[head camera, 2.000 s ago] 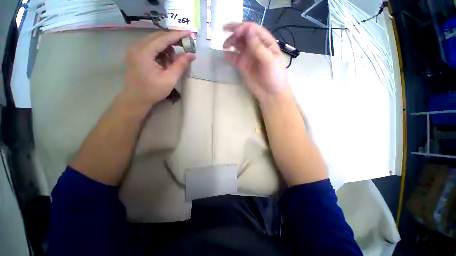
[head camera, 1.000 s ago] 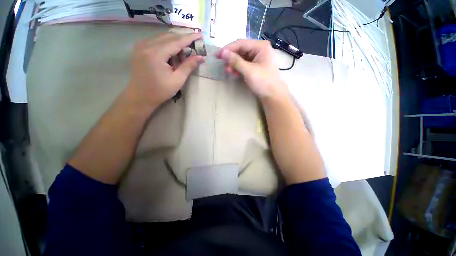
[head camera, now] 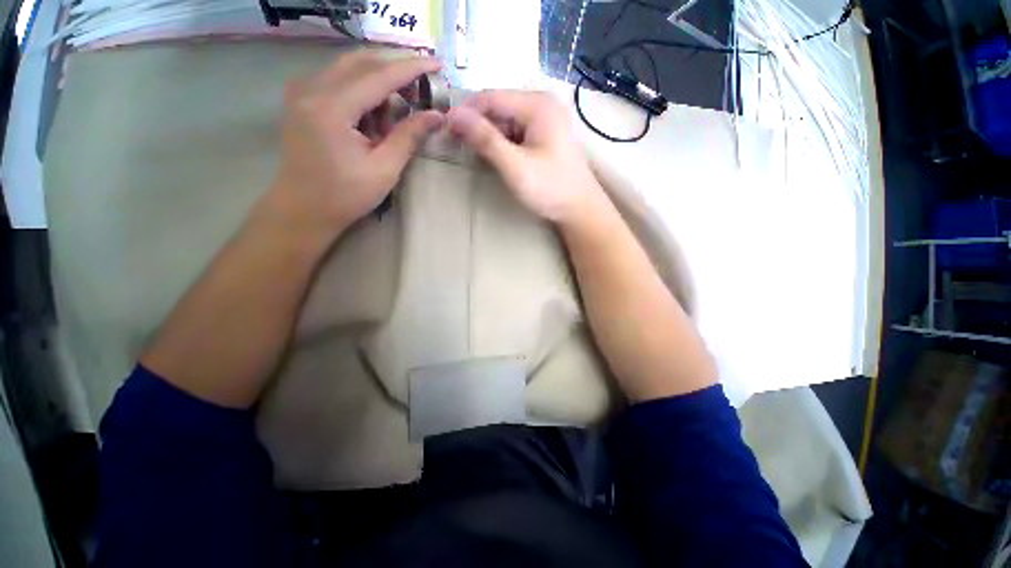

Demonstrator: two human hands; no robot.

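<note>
My left hand [head camera: 353, 144] holds a small round metal bobbin or bobbin case [head camera: 437, 91] between thumb and fingertips, above the top of the work. My right hand [head camera: 523, 146] is beside it with thumb and fingertips pinched together, close to the left thumb. Any thread between them is too fine to see. Below lies a beige cover panel [head camera: 432, 266] with a seam down its middle. A grey rectangular patch [head camera: 467, 397] lies at its near edge. The upper grey patch is mostly hidden by the hands. A small dark thing partly shows beside my left wrist.
White strips [head camera: 189, 16] lie at upper left, more [head camera: 804, 89] at upper right. A handwritten paper label [head camera: 394, 24] is at the top. A slim black tool with looped cord [head camera: 626, 87] lies right of my right hand. Shelving and a brown box [head camera: 951, 427] stand at far right.
My right hand has come down and left from its raised position to meet the left hand at the bobbin. My left hand keeps its hold. The view has shifted slightly.
</note>
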